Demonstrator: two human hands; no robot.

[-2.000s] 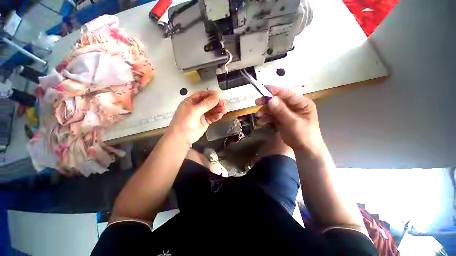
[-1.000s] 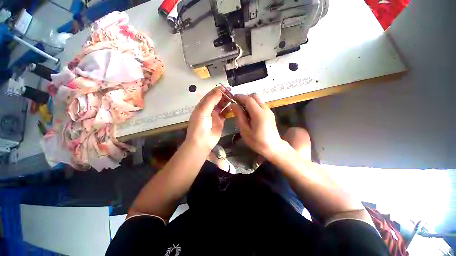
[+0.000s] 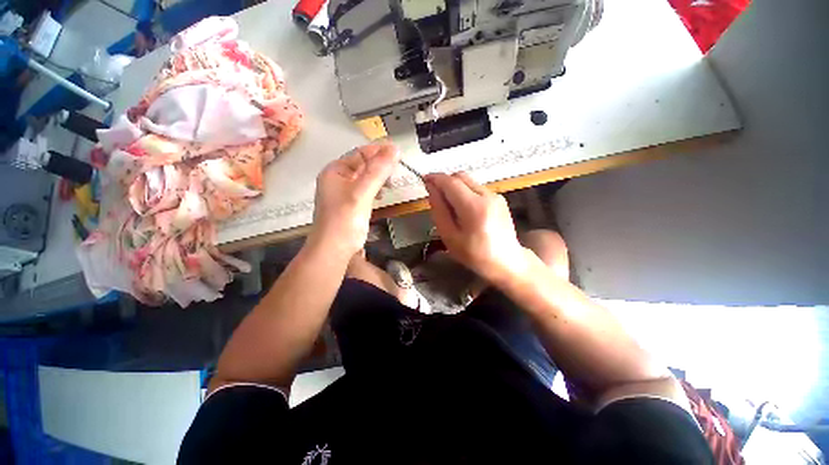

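Note:
My right hand (image 3: 472,218) grips slim tweezers (image 3: 411,170), whose tip points up and left towards my left fingertips. My left hand (image 3: 352,193) has its thumb and fingers pinched together just left of the tip; whether a thread is between them is too small to tell. Both hands are over the front edge of the table. The grey-white overlock machine (image 3: 473,68) stands just beyond them. A pale thread (image 3: 440,94) hangs down at its needle area, above a dark opening.
Floral fabric (image 3: 195,173) is heaped on the left of the white table (image 3: 636,109), hanging over its front edge. A red thread spool (image 3: 307,11) stands behind-left of the machine. Dark thread cones (image 3: 68,166) are at far left. Red cloth (image 3: 710,20) is at the far right.
The tweezers have moved from near the needle area down to my left fingertips. In the last second my hands have drawn slightly apart. The view has shifted a little.

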